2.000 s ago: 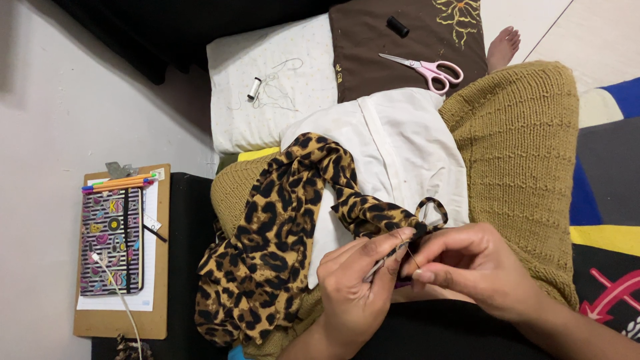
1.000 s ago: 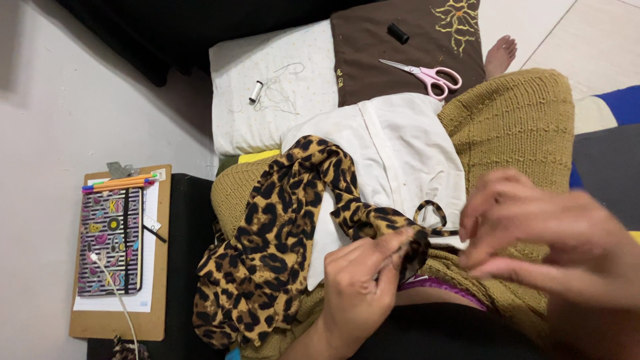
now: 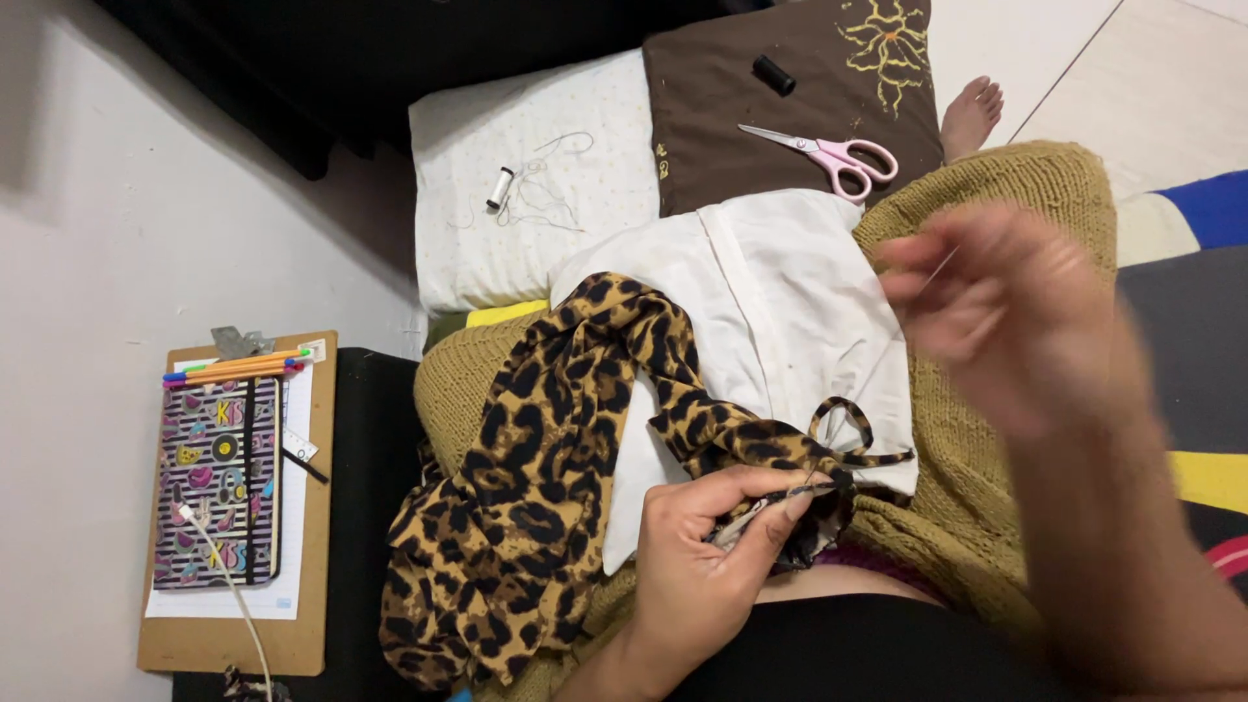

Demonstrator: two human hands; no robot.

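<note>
Leopard-print fabric (image 3: pixel 546 468) lies bunched across my lap, over a white cushion (image 3: pixel 780 302), with a thin loop of the same print (image 3: pixel 868 429) at its right end. My left hand (image 3: pixel 726 546) pinches the folded edge of this fabric between thumb and fingers. Raised to the right, above the mustard knit on my leg, my right hand (image 3: pixel 994 312) is blurred; a thin needle (image 3: pixel 938 275) shows between its fingertips. Any thread from it is too fine to make out.
Pink-handled scissors (image 3: pixel 829 161) and a black thread spool (image 3: pixel 773 75) lie on a brown cushion (image 3: pixel 702 127). A white thread spool (image 3: pixel 500 188) with loose thread rests on a pale cushion (image 3: pixel 439 127). At left, a clipboard (image 3: pixel 312 546) holds a notebook (image 3: pixel 200 487) and pens (image 3: pixel 239 368).
My right hand has moved away from the fabric, up and to the right. My left hand keeps its pinch on the leopard-print edge.
</note>
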